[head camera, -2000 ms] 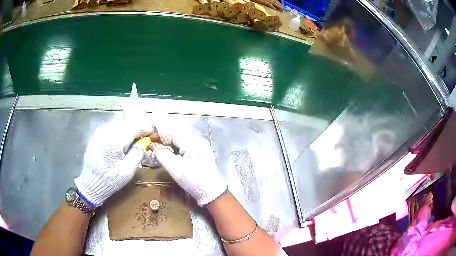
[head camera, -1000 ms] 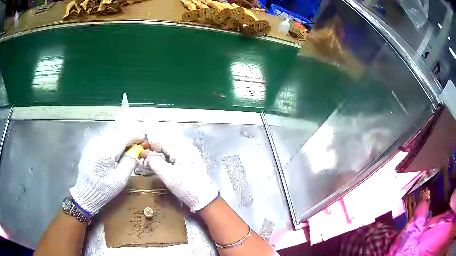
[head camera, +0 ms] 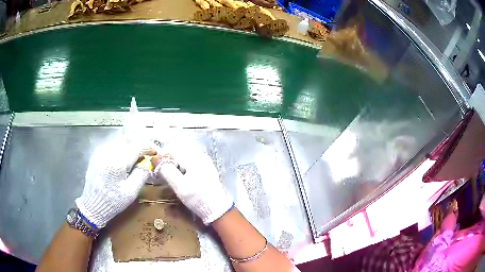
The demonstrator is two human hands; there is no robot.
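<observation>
My left hand point(head camera: 113, 178) and my right hand point(head camera: 192, 183), both in white knitted gloves, meet at the fingertips above the top of the cardboard pad point(head camera: 125, 239). A bright yellow band point(head camera: 145, 163) shows at my left thumb and fingers. The fingers of both hands are pinched together; whatever may be between them is too small and hidden to tell. Pale thin sticks point(head camera: 158, 201) lie across the upper pad. A small round pale cap point(head camera: 159, 224) stands mid-pad among tiny dark specks point(head camera: 151, 240).
A translucent bottle nozzle point(head camera: 133, 104) rises behind my hands. A green conveyor belt point(head camera: 175, 69) runs beyond the metal bench point(head camera: 42, 170). Tan pieces point(head camera: 239, 15) are heaped on the far ledge. A clear panel stands at the right; a person's pink sleeve point(head camera: 452, 249) shows at lower right.
The view has shifted slightly since the earliest frame. My hands stay together over the pad, with the fingertips slightly shifted and less of the yellow band showing.
</observation>
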